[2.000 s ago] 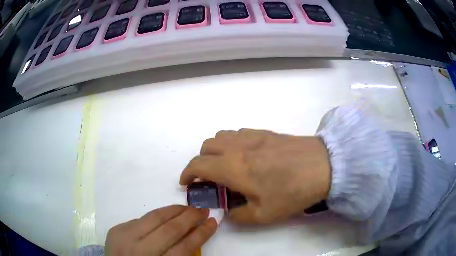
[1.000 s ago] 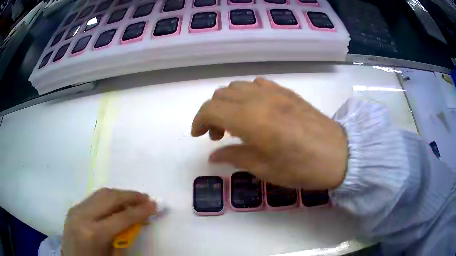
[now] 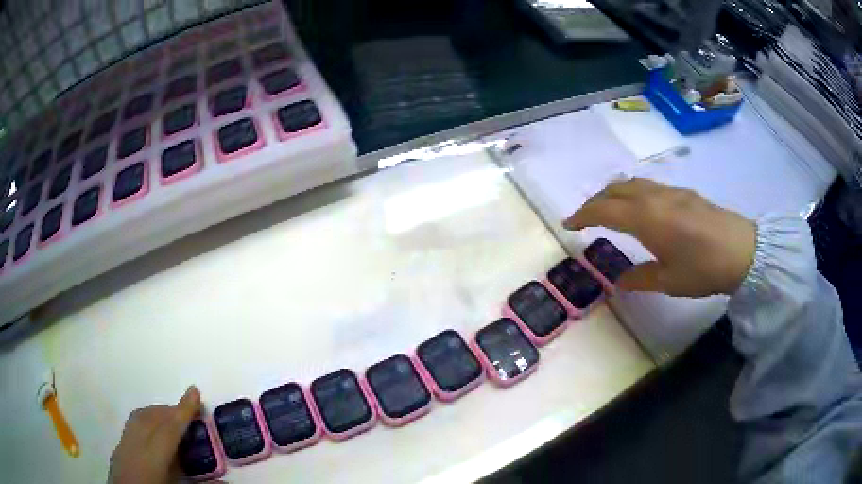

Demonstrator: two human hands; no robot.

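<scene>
A curved row of several pink-rimmed smartwatch units (image 3: 398,387) lies face up on the cream-white surface, side by side. My left hand (image 3: 151,442) is at the lower left, cut off by the bottom edge, and grips the leftmost unit (image 3: 199,450), partly covering it. My right hand (image 3: 666,236) is at the right end of the row, fingers spread, with the thumb beside the rightmost unit (image 3: 607,260). The orange-handled scraper (image 3: 60,425) lies on the surface at the far left, out of my hands.
A thick white foam tray (image 3: 326,161) of units stands at the upper left, beside the dark green mat (image 3: 406,85). At the upper right a blue parts bin (image 3: 695,112) and small scraps sit on a white sheet (image 3: 567,161). The table's front edge runs below the row.
The view has turned to the right. My left hand has let go of the orange scraper and moved to the row's left end. My right hand has moved to its right end.
</scene>
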